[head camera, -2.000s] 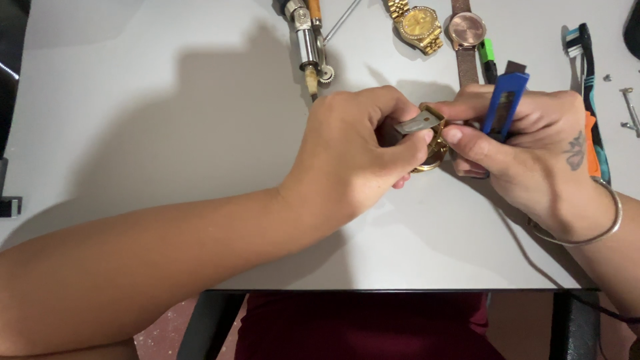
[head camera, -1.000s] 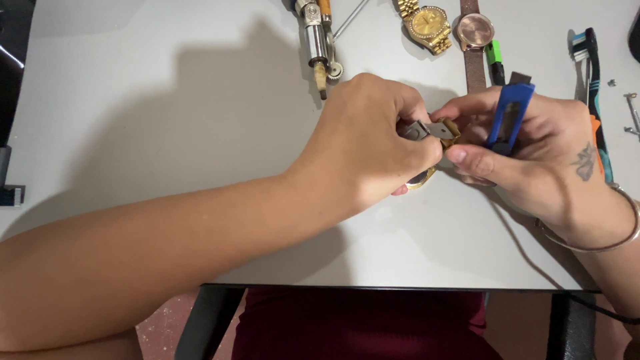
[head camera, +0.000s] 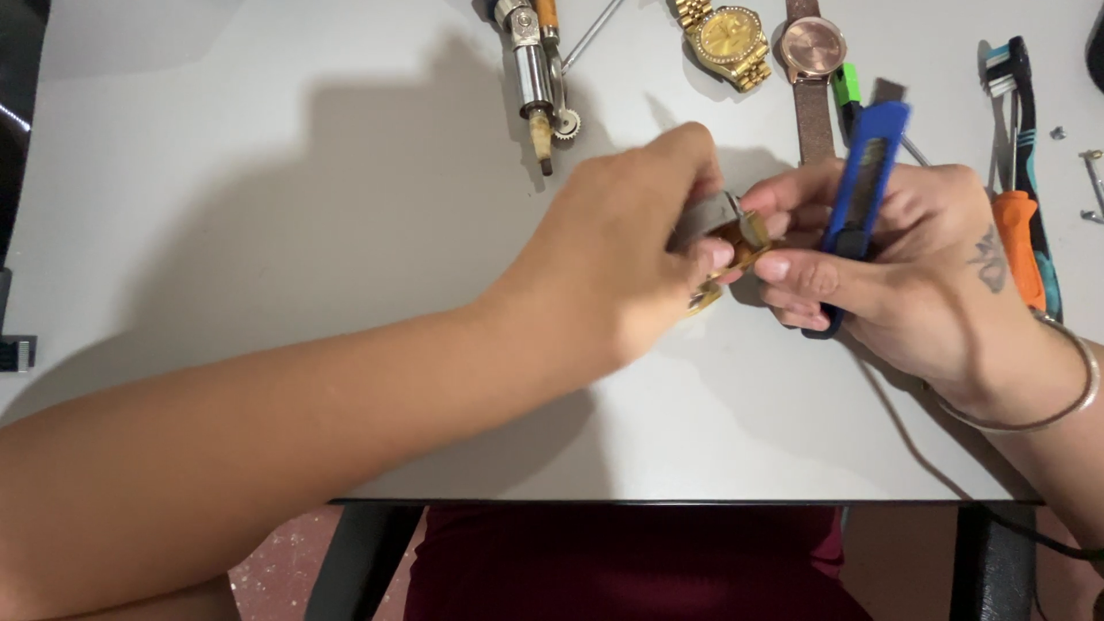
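Observation:
Near the right middle of the head view, my left hand (head camera: 612, 250) grips a gold-coloured watch (head camera: 752, 246), its grey metal side partly showing between thumb and fingers. My right hand (head camera: 906, 250) pinches the watch's near end with thumb and forefinger. A blue snap-off utility knife (head camera: 865, 185) is also held in my right hand, tilted upward across the palm, its short dark end pointing away from the watch. The fingers cover most of the watch, so its dial and what the fingertips pinch cannot be made out.
Behind the hands lie a gold watch (head camera: 730, 36), a rose-gold watch with mesh strap (head camera: 813, 47), a green-tipped tool (head camera: 847, 84) and a metal tool with a worn tip (head camera: 533, 82). At right are a toothbrush (head camera: 1024, 103), an orange-handled screwdriver (head camera: 1018, 246) and small screws (head camera: 1058, 133).
The watch in my hands has turned and tilted between the fingers. Both hands stay close together, and the blue knife remains in my right hand.

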